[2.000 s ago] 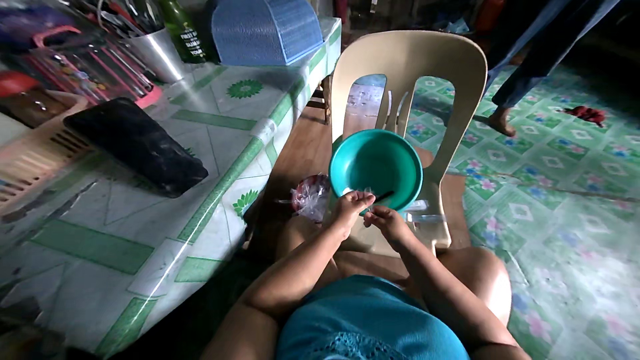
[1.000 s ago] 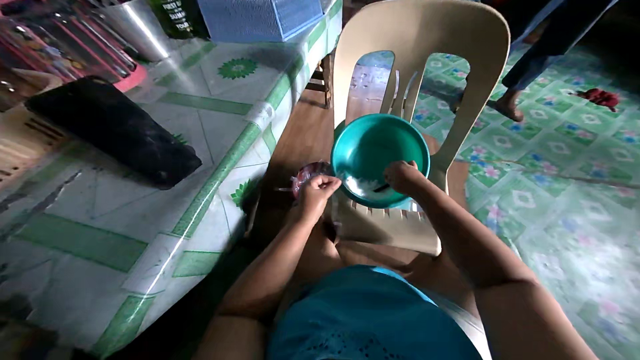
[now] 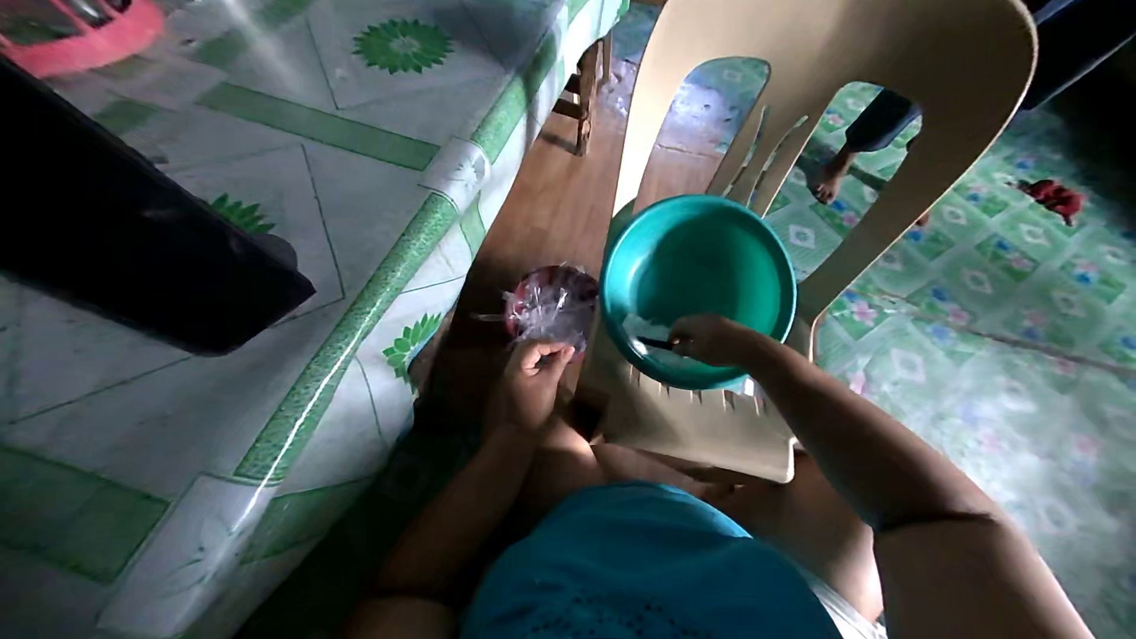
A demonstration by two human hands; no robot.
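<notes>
A green plastic basin rests on the seat of a beige plastic chair. My right hand reaches into the basin's near side and grips a small dark implement, its tip by some whitish stuff on the basin's inner wall. My left hand is left of the basin, thumb and forefinger pinched together; whether something thin is between them cannot be told. Just beyond it, a reddish round container holds clear plastic film, low beside the chair.
On the left is a table with a green and white patterned cover, bearing a black object and a pink basket. Past the chair a person's bare foot stands on the patterned floor, and a red cloth lies farther right.
Two seconds ago my hands were together at the basin's near rim; they have since parted, the right one into the basin, the left one to its left. The view has shifted somewhat.
</notes>
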